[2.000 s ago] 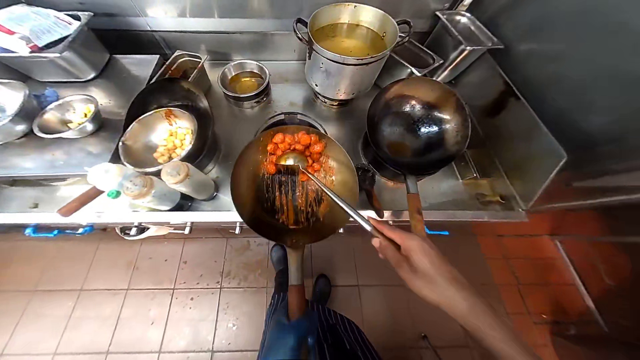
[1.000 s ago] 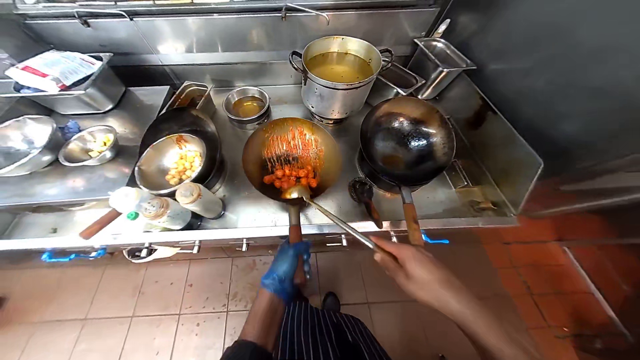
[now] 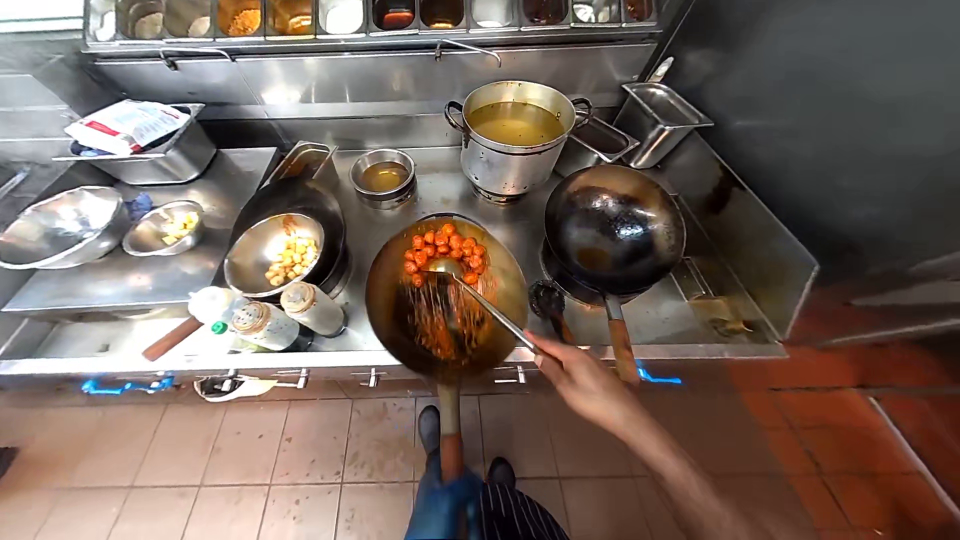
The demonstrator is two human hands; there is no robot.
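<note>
My left hand (image 3: pixel 448 499), in a blue glove and blurred, grips the wooden handle (image 3: pixel 451 456) of a wok (image 3: pixel 390 300) at the centre of the range. Bare, my right hand (image 3: pixel 570 367) holds the metal shaft of a ladle (image 3: pixel 499 315). The ladle's bowl lies in the wok against red-coated pieces of food (image 3: pixel 448 244), which are bunched at the far side. Reddish sauce streaks the near side of the wok's inner surface.
A dark wok (image 3: pixel 615 225) sits at the right, and a pot of liquid (image 3: pixel 514 142) behind. At the left are a bowl of yellowish pieces (image 3: pixel 247 259) on another wok, plus squeeze and shaker bottles (image 3: pixel 262 326). Ingredient tins (image 3: pixel 341 19) line the back.
Since one second ago, the food has shifted from the wok's near side to its far side. My left hand and the wok have moved back toward my body. The view takes in more of the back shelf.
</note>
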